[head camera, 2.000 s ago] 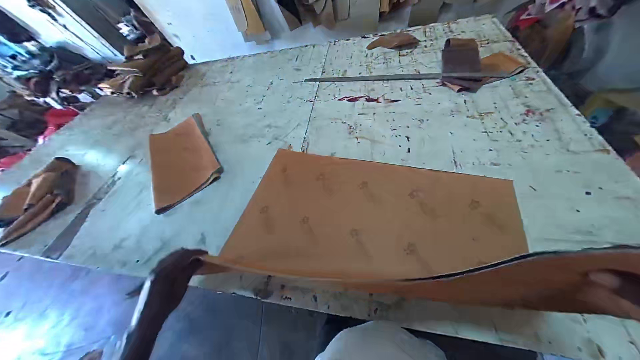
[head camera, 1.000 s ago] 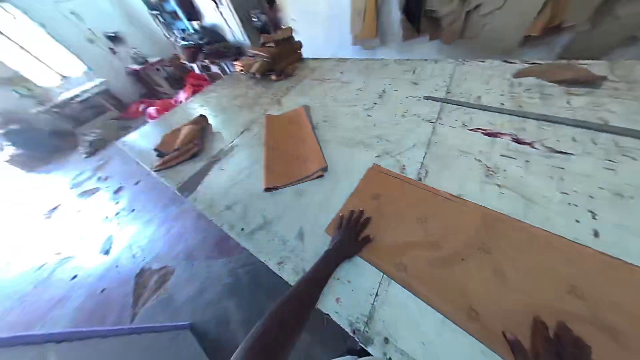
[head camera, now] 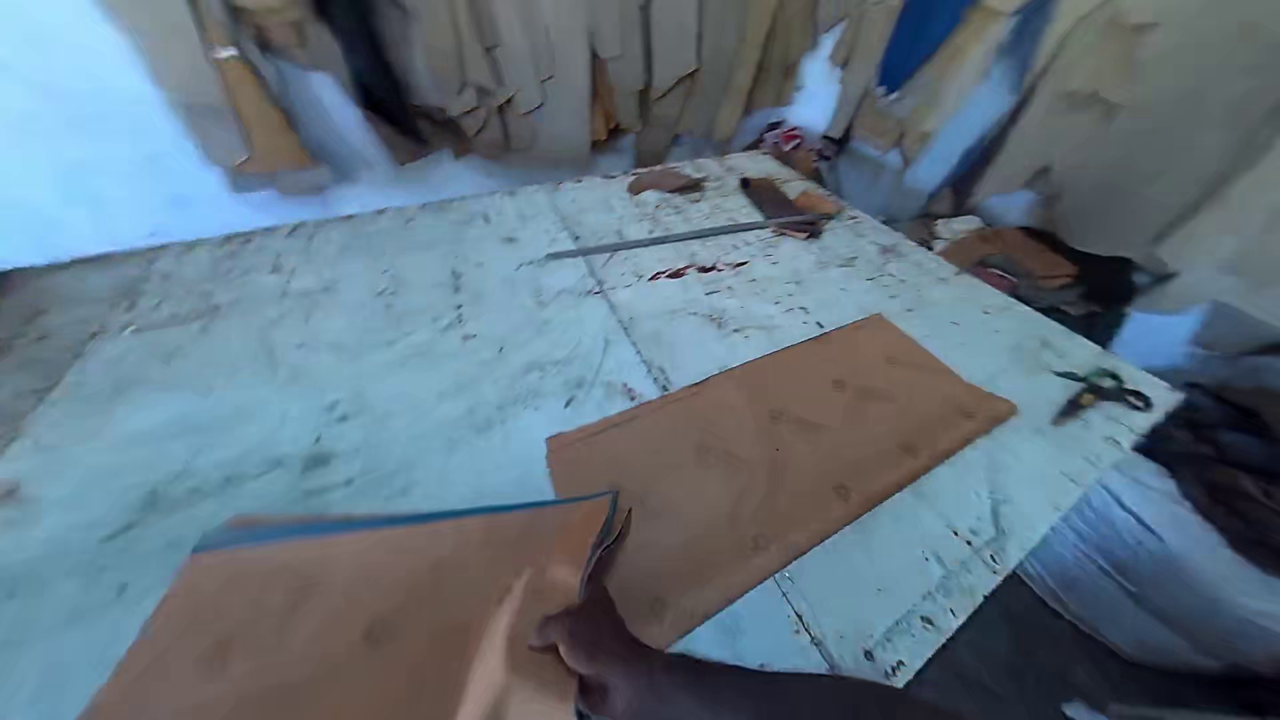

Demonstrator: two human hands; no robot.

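Note:
My right hand (head camera: 600, 640) grips the right edge of a folded brown sheet (head camera: 330, 620), which looks like leather, at the lower left. The thumb lies on top of it, and a blue-grey underside shows along its far edge. My left hand is out of view. Beyond my right hand, a second folded brown sheet (head camera: 780, 460) with faint round marks lies flat on the worktable, partly overlapped by the held one.
Scissors (head camera: 1100, 392) lie near the right corner of the pale, stained worktable (head camera: 400, 350). A long metal strip (head camera: 680, 238), a dark brown piece (head camera: 775, 203) and a small scrap (head camera: 665, 181) lie toward the back. Hides hang behind; piled material (head camera: 1030, 265) stands at the right.
The view has swung right. Both hands were flat on a brown sheet one second ago; now my right hand grips the smaller folded sheet's edge and my left hand has gone out of view.

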